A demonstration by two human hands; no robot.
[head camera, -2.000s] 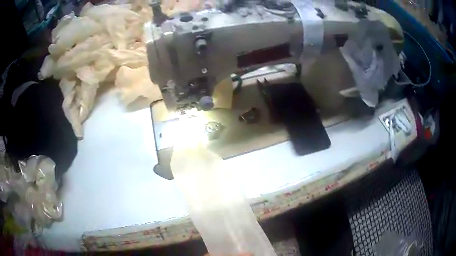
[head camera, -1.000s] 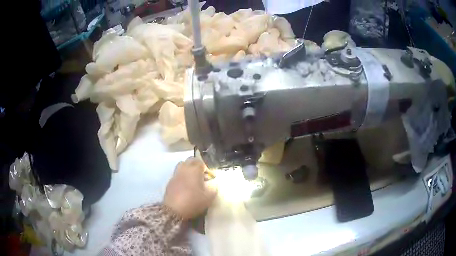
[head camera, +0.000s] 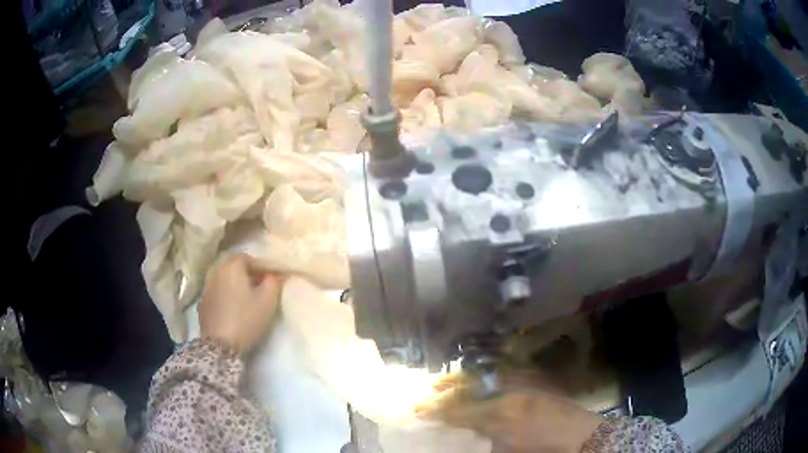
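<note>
A pale cream fabric piece (head camera: 323,341) runs from beside the heap to the bright glow under the machine head (head camera: 532,212). More cream fabric lies below the glow at the bottom edge. My left hand (head camera: 235,301), in a dotted sleeve, is left of the head, with its fingertips closed on a cream fabric edge at the heap's front. My right hand (head camera: 518,416) is low and blurred, its fingers on the fabric by the needle area; its grip is unclear. Glare and the head hide the needle and presser foot.
A large heap of cream pieces (head camera: 195,159) lies behind and left of the machine. A pale upright post (head camera: 379,62) rises from the head. A flat black rectangle (head camera: 645,354) lies under the arm. A smaller shiny cream pile (head camera: 93,416) is at lower left, beside a black surface (head camera: 84,292).
My left hand has moved from beside the needle, back and left to the heap's front, and now holds fabric there. My right hand has come into view. The fabric now extends left of the head.
</note>
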